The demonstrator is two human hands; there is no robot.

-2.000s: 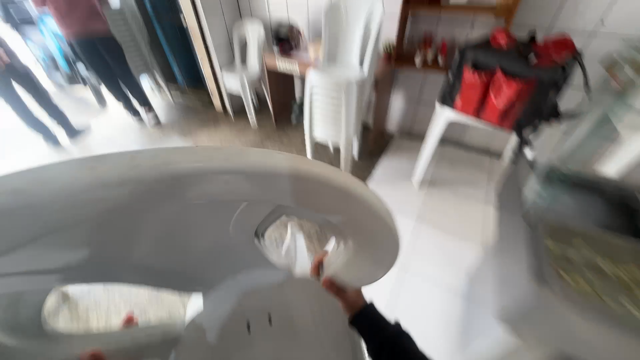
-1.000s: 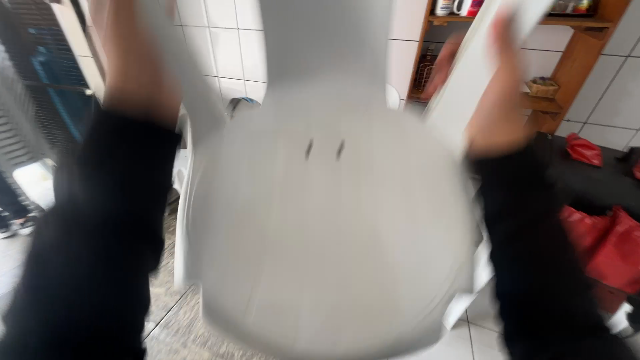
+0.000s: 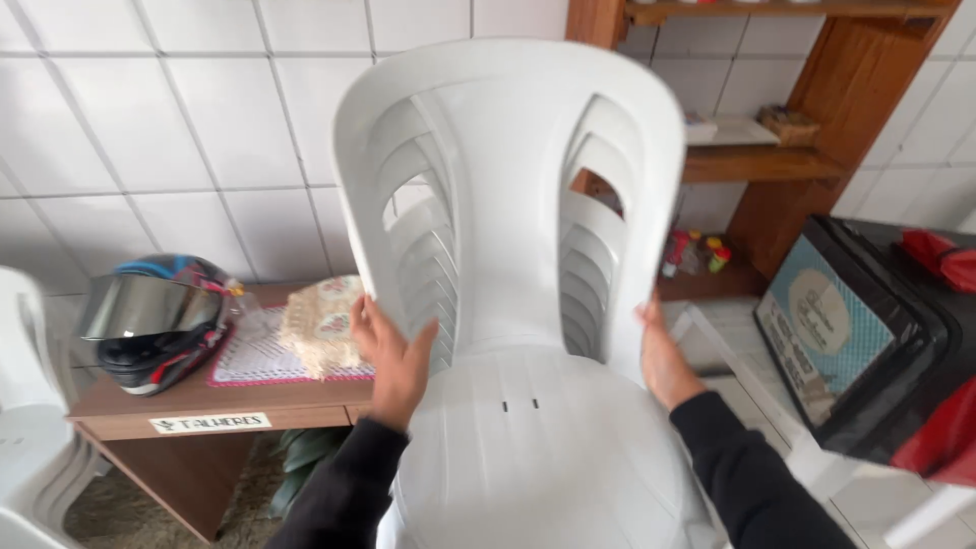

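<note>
A stack of white plastic chairs [image 3: 507,206] stands upright before me, the top one facing me with its seat [image 3: 534,465] toward the camera. My left hand [image 3: 393,358] is at the left edge of the top chair's backrest, fingers apart and thumb raised, holding nothing. At the right edge of the same backrest is my right hand [image 3: 663,354], its fingertips against the rim and its palm beside the frame; whether it grips is unclear. Both forearms wear black sleeves.
A wooden desk [image 3: 305,415] on the left bears a motorcycle helmet [image 3: 160,324] and a fringed cloth [image 3: 324,324]. More white chairs [image 3: 34,427] stand at far left. Behind right is a wooden shelf [image 3: 762,164]; a black delivery box [image 3: 854,335] with red fabric sits at right.
The white chair that both hands carried in the air one second ago is on top of the stack. My left hand has come off its backrest. The view has turned toward the wall and desk.
</note>
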